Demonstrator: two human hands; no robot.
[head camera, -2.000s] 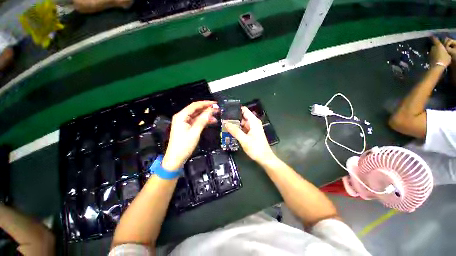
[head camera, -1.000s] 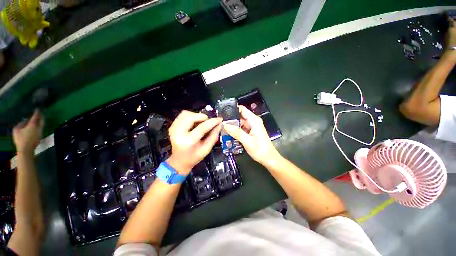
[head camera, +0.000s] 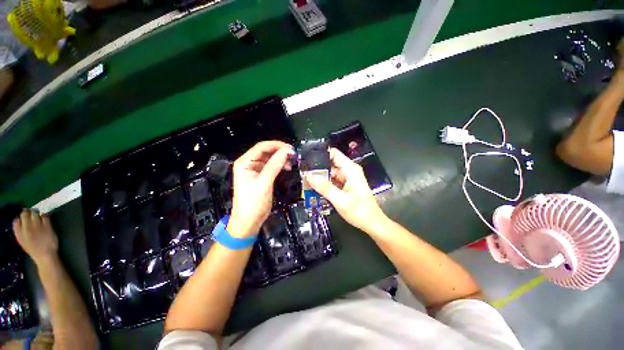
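My right hand (head camera: 349, 191) holds a blue circuit board (head camera: 312, 198) with a dark square module (head camera: 315, 156) at its upper end, over the tray's right edge. My left hand (head camera: 256, 181), with a blue band on the wrist, is just left of the module. Its thumb and finger are pinched together with a tiny pale bit at the tips, too small to name. A glossy black tray (head camera: 130, 225) lies below and left of the hands. Dark phone housings (head camera: 200, 203) sit in several of its pockets.
A black smartphone (head camera: 362, 156) lies right of the hands. A white charger (head camera: 455, 135) with looped cord and a pink fan (head camera: 564, 239) are at right. Phones (head camera: 308, 17) lie on the green belt (head camera: 178, 89) behind a pale post (head camera: 425, 31). Other people's arms show at both sides.
My left fingers were against the board a second ago and are now drawn back to the left. Another person's hand at far left has moved down, and a phone now shows on the belt there.
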